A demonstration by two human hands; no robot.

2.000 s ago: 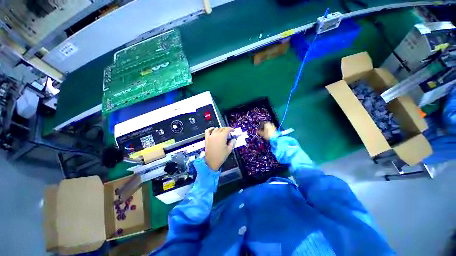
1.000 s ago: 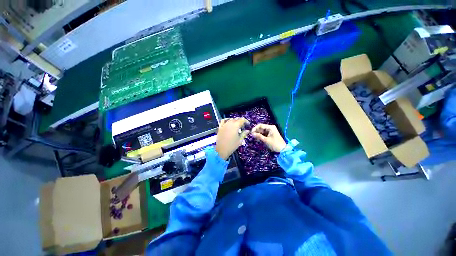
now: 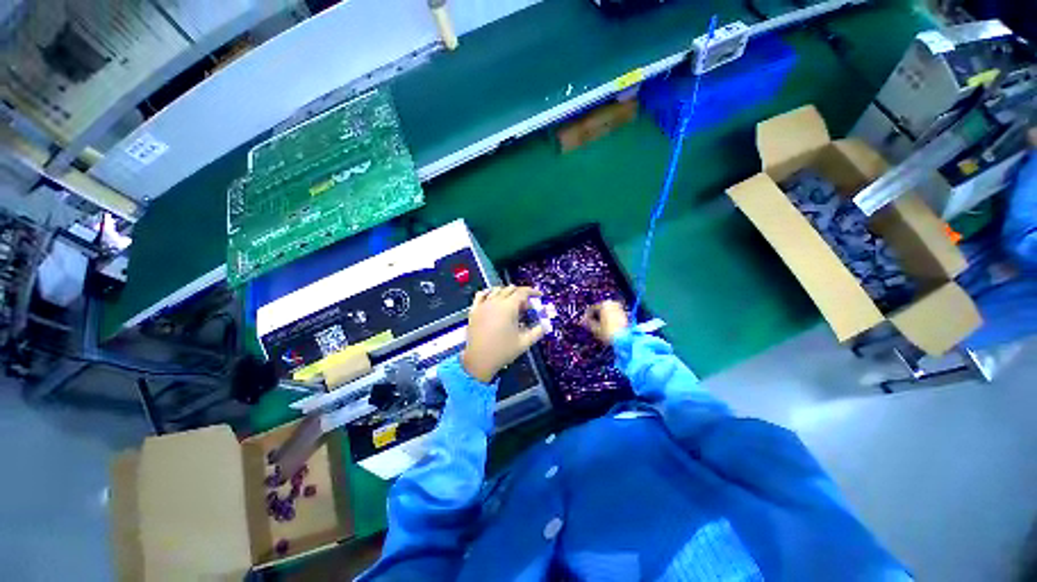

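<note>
My left hand [image 3: 498,330] is at the right end of the guide track [image 3: 444,343], its fingers around the track end; whether it pinches a part is too small to tell. My right hand [image 3: 606,321] is low over the black parts tray [image 3: 623,271], fingertips among the small purple capacitors [image 3: 569,273]. What its fingers hold is hidden. The white cutting machine [image 3: 375,298] with black panel stands left of the tray. The metal chute [image 3: 300,446] slopes from its left end into the open collecting box [image 3: 337,483], where some purple parts lie.
Green circuit boards [image 3: 324,188] and a blue bin [image 3: 341,256] are behind the machine. A blue cord [image 3: 663,188] runs to my right wrist. At the right are an open carton [image 3: 802,267] of grey parts, another machine [image 3: 927,91] and another person's blue sleeve [image 3: 1015,307].
My hands were together over the tray one second ago. They are now apart: the left has moved left to the track end, and the right is lower over the parts.
</note>
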